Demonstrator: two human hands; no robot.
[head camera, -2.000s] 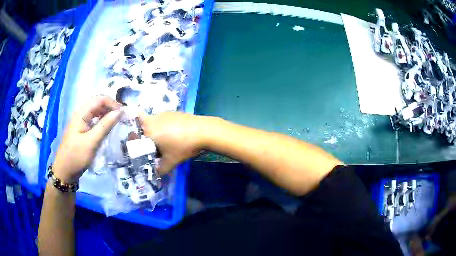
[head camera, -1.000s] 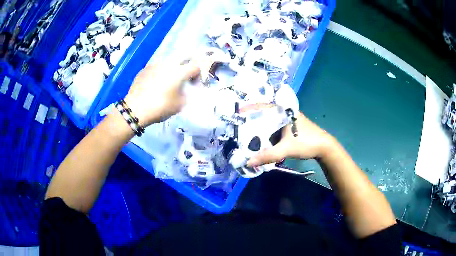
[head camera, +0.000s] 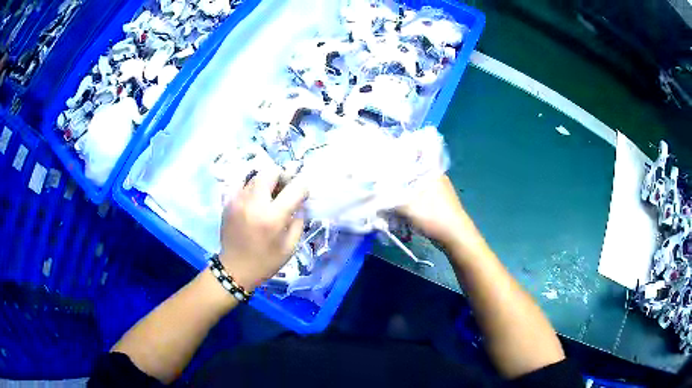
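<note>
A clear poly bag (head camera: 364, 170), whitish and bunched, is between my hands over the front part of the lined blue crate (head camera: 216, 246). A white assembly shows only in part under it; a thin pale rod (head camera: 410, 248) sticks out at the lower right. My left hand (head camera: 262, 223), with a beaded bracelet, pinches the bag's left edge. My right hand (head camera: 432, 208) is behind the bag's right side and holds the white assembly; its fingers are mostly hidden. Bagged assemblies (head camera: 387, 95) lie in the crate.
A second blue crate at left holds loose white-and-black pieces (head camera: 140, 68) and a white bag lump (head camera: 110, 140). The dark green bench (head camera: 516, 182) is at right. On it lie a white board (head camera: 630, 220) and a cluster of unbagged assemblies (head camera: 671, 258).
The bag now covers most of the assembly that was bare in my right hand. My left hand has moved down and right onto the bag. The view has shifted slightly.
</note>
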